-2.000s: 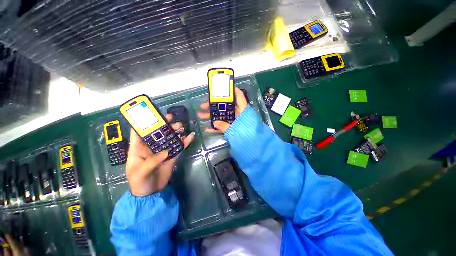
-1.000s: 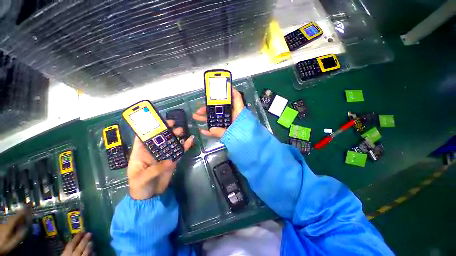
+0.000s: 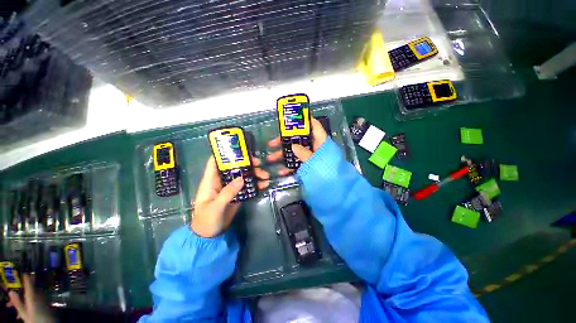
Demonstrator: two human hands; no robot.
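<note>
My left hand [image 3: 213,200] holds a yellow-framed keypad phone [image 3: 230,151] face up, its thumb on the keys and its screen lit with text. My right hand [image 3: 302,146] holds a second keypad phone [image 3: 294,120] upright, thumb on the keys, its screen lit with dark and white lines. Both are held above a clear blister tray [image 3: 252,277]. In that tray lie a face-up phone [image 3: 165,169] at left and a face-down black phone [image 3: 299,232] at lower centre. Dark phones are partly hidden behind both hands.
Stacked blister trays [image 3: 208,47] stand behind. Another tray [image 3: 104,236] with several phones is at left, with another person's hand [image 3: 30,303]. Green-faced batteries [image 3: 382,154] and a red pen [image 3: 427,192] lie at right. Two phones [image 3: 429,93] and a yellow piece [image 3: 377,60] are at upper right.
Both held screens changed from mostly white to text or lines. The left-hand phone moved right and stands more upright; both thumbs are now on keys. The other person's hand moved at far left.
</note>
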